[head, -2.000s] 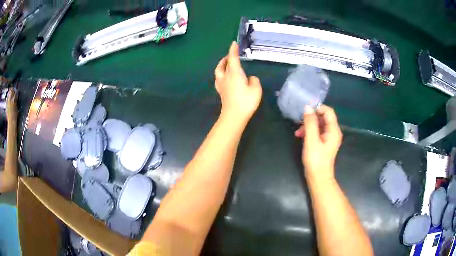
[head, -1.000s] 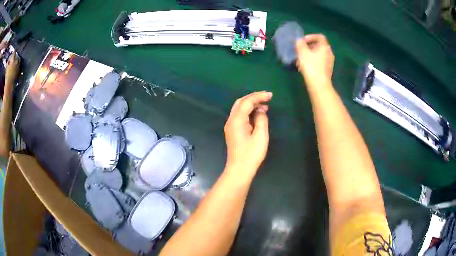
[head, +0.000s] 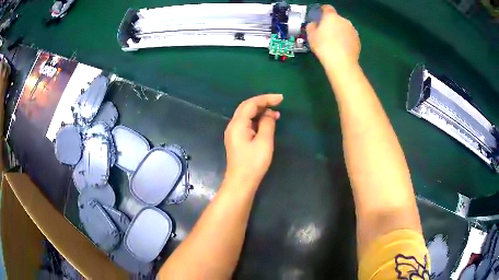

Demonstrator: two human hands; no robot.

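Note:
A long white appliance body [head: 202, 24] lies on the green belt at the top, with a dark cap at its left end. A green circuit board [head: 282, 47] and a motor end [head: 295, 23] are at its right end. My right hand [head: 336, 38] holds a grey end cap [head: 313, 13] against that right end; the fingers partly hide the cap. My left hand [head: 251, 134] is empty, its fingers curled and apart, over the near edge of the belt.
Overlapping end caps [head: 156, 176] lie on the dark worktop at left, beside an open cardboard box [head: 60, 232]. Another body [head: 457, 112] lies on the belt at right. More caps [head: 481, 268] are at lower right. Part of another person's arm [head: 4, 109] shows at the left edge.
My right hand has brought the cap up to the right end of the left-hand body. My left hand has come away from the other body, which now lies further right.

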